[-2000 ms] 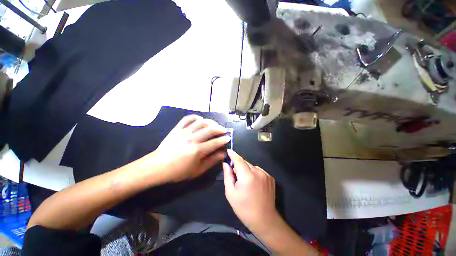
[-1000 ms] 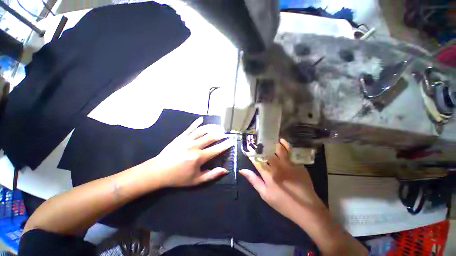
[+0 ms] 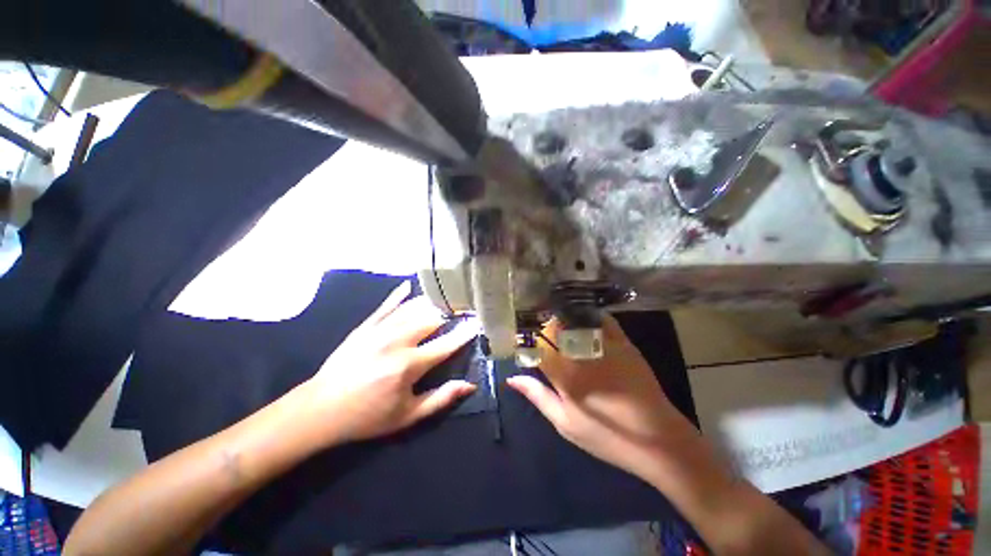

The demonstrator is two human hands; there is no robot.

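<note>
A black garment panel [image 3: 435, 478] lies flat under the needle end of the off-white sewing machine [image 3: 674, 217]. A narrow strip with a pale line [image 3: 492, 391] runs front to back on it, just in front of the needle area. My left hand [image 3: 380, 369] lies flat on the panel left of the strip, fingers spread, fingertips near the presser foot. My right hand [image 3: 609, 396] rests on the panel right of the strip, its fingers partly hidden behind the machine head. The needle and foot are mostly hidden.
Black cut panels [image 3: 141, 239] lie at the upper left. Black-handled scissors [image 3: 880, 386] lie at the right under the machine arm. A ruler is printed on the table's front edge [image 3: 782, 451]. A red basket [image 3: 924, 489] is at lower right and a blue basket [image 3: 27, 527] at lower left.
Both hands have gone from close together at the strip to flat on either side of it. The strip is now by the needle. The view has shifted, putting the machine further left.
</note>
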